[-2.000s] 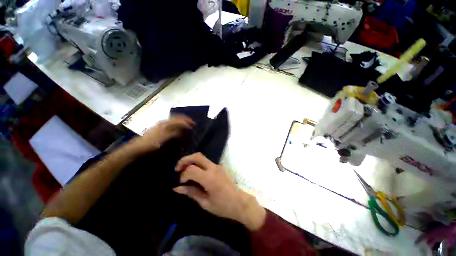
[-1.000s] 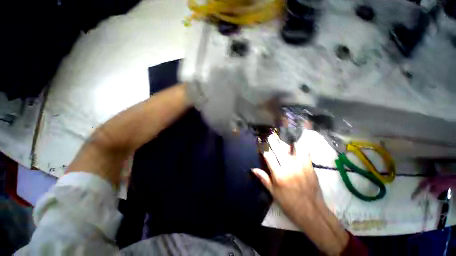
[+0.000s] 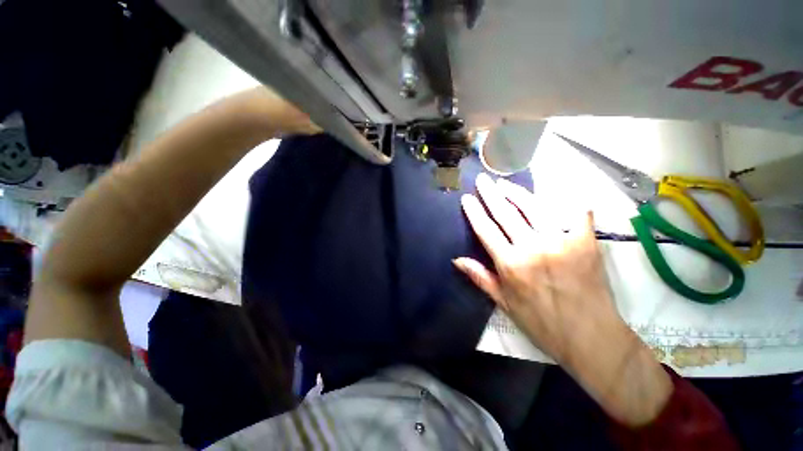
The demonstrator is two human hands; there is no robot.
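A dark navy cloth [image 3: 352, 255] lies under the sewing machine head [image 3: 563, 53] and hangs over the table's front edge towards the lap. A thin seam or fold line runs down its middle. The presser foot [image 3: 446, 176] is over the cloth's back part. My right hand [image 3: 550, 264] lies flat with fingers spread, its fingertips at the cloth's right edge beside the presser foot. My left forearm reaches behind the machine head; the left hand is hidden there. Scissors [image 3: 647, 189] with one green and one yellow loop lie right of my right hand.
The white table [image 3: 207, 255] has a faint printed scale along its front edge. Dark cloth [image 3: 70, 88] is heaped at the upper left, beside part of another machine [image 3: 18, 154]. More dark cloth [image 3: 211, 352] hangs below the table's front edge. The machine head covers the top of the view.
The cloth has gone from the lap to under the machine head. My right hand has moved from the cloth to beside the presser foot. The view is now closer over the machine.
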